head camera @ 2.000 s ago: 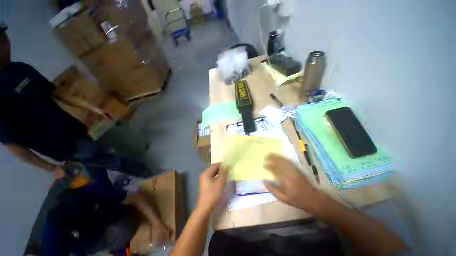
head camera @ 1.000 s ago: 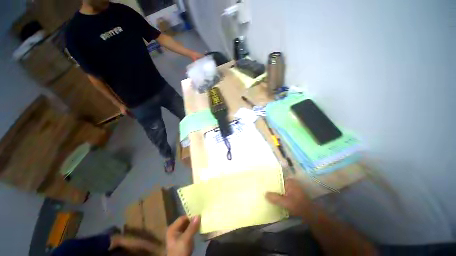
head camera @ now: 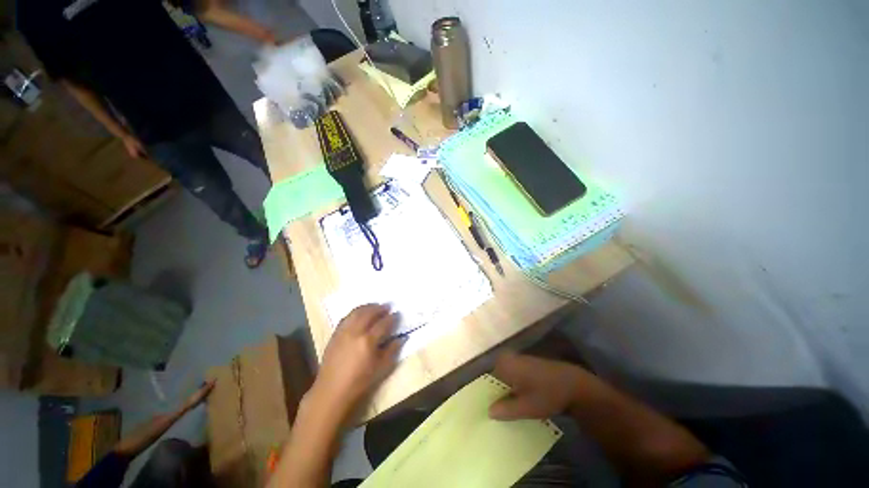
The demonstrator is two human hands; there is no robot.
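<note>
My right hand (head camera: pixel 534 383) is shut on a pale yellow holed sheet (head camera: pixel 457 440), held below the desk's front edge; the sheet's lower part is cut off by the picture's edge. My left hand (head camera: pixel 364 338) rests on the near left part of the white papers (head camera: pixel 419 257), its fingers bent. I cannot tell whether it grips a paper. The papers lie on a dark-edged clipboard. A black hand-held metal detector (head camera: pixel 345 162) lies across their far end, its cord on the sheet. A yellow and black pen (head camera: pixel 474 229) lies to their right.
On the desk are a form pad (head camera: pixel 572 229) with a smartphone (head camera: pixel 535 169), a green sheet (head camera: pixel 303 197), a flask (head camera: pixel 451 71) and a plastic bag (head camera: pixel 293 78). One person (head camera: pixel 143 86) stands beyond; another's arm touches a carton (head camera: pixel 250 405). A wrapped parcel (head camera: pixel 119 321) is at left.
The yellow sheet has moved off the papers, towards me and below the desk edge. My left hand has let go of it and moved onto the white papers. The view has shifted.
</note>
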